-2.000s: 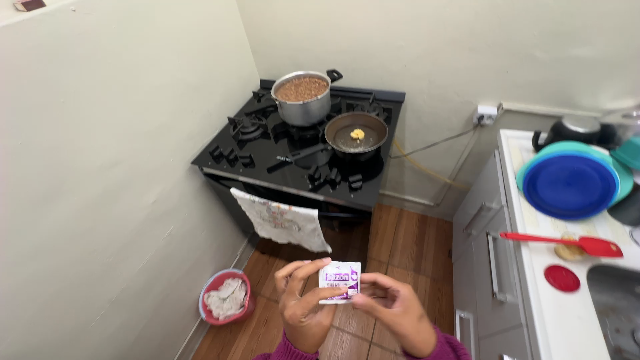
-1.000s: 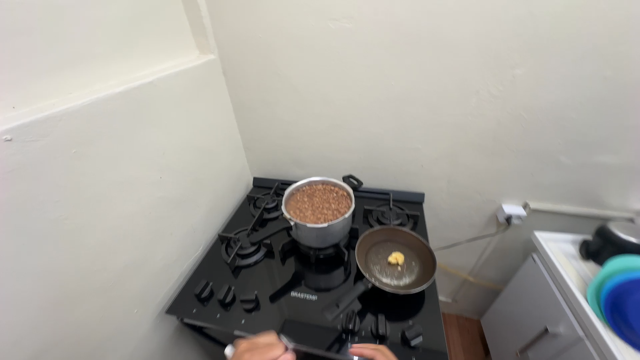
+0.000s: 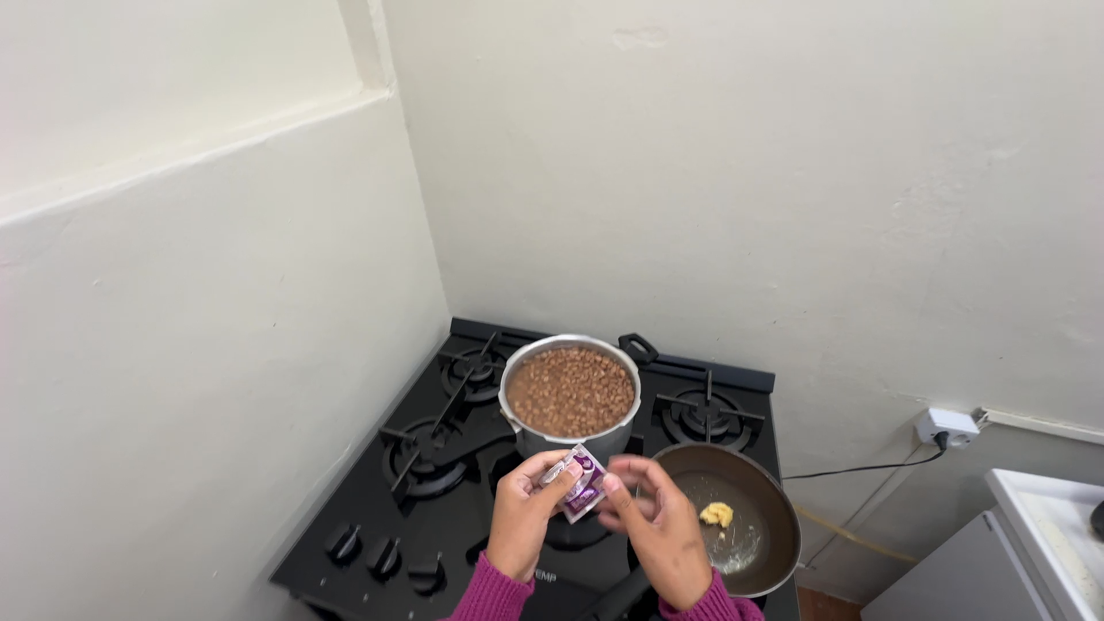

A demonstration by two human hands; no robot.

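Between thumb and fingers, my left hand [image 3: 530, 509] grips a small purple and silver sachet [image 3: 580, 485] with writing on it, tilted, just in front of the pot. My right hand [image 3: 655, 522] is at the sachet's right edge, thumb and fingers close to it; whether they pinch it is unclear. Behind the hands, a metal pressure cooker pot [image 3: 638, 398] without its lid holds brown beans [image 3: 571, 392] in liquid. To the right, a brown frying pan [image 3: 772, 552] holds a yellow lump of what looks like butter [image 3: 717, 515], partly hidden by my right hand.
Both pans stand on a black gas stove [image 3: 492, 552] with burner grates and knobs [image 3: 384, 558], set in a wall corner. A power outlet box [image 3: 946, 429] with a plugged-in cord is on the right wall. A white countertop [image 3: 1048, 526] stands at the lower right.
The view has swung strongly. My hands, over the floor in front of the stove two seconds ago, are now over the stove with the sachet. The pot and frying pan stay on the stove.
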